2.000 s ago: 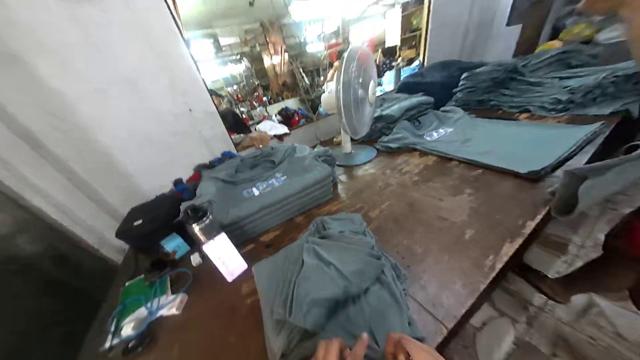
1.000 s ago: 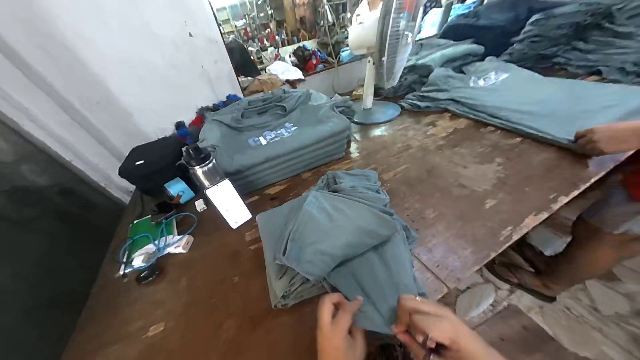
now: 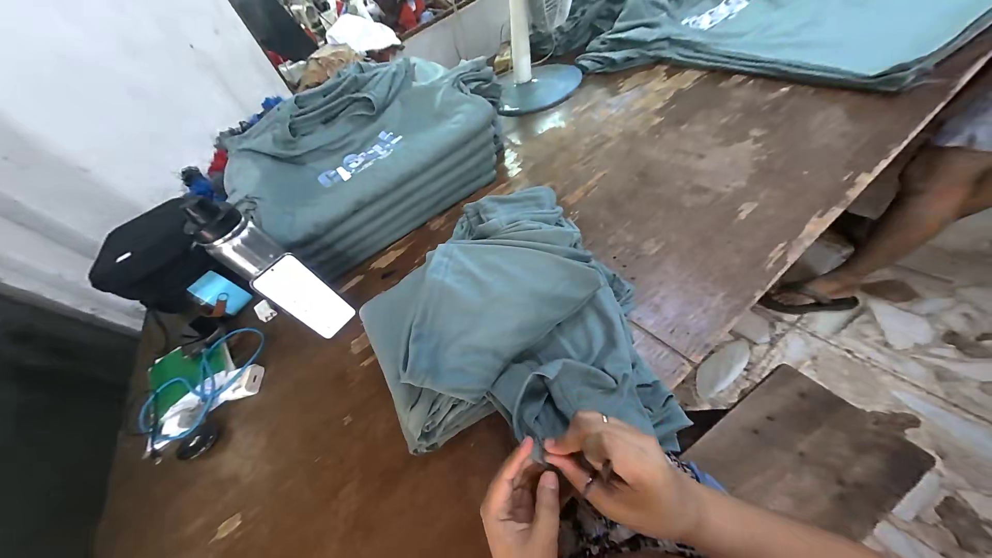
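Observation:
A loose heap of grey-green knit shirts lies near the front edge of the wooden table. My left hand pinches a bit of the nearest shirt's cloth between thumb and forefinger. Close beside it, almost fingertip to fingertip, my right hand, with rings on its fingers, grips the same gathered cloth; whether it also holds a small tool cannot be told. Behind the heap stands a neat stack of folded grey-green shirts with a pale print on top.
On the wooden table are a white-screened phone, a metal bottle, a black bag, a blue cable, a fan base and more shirts. A person's leg shows at right, beyond a wooden board.
My hands have come together on the cloth, which is now bunched up at the near edge. The other person's hand, on the far shirts one second ago, is out of view.

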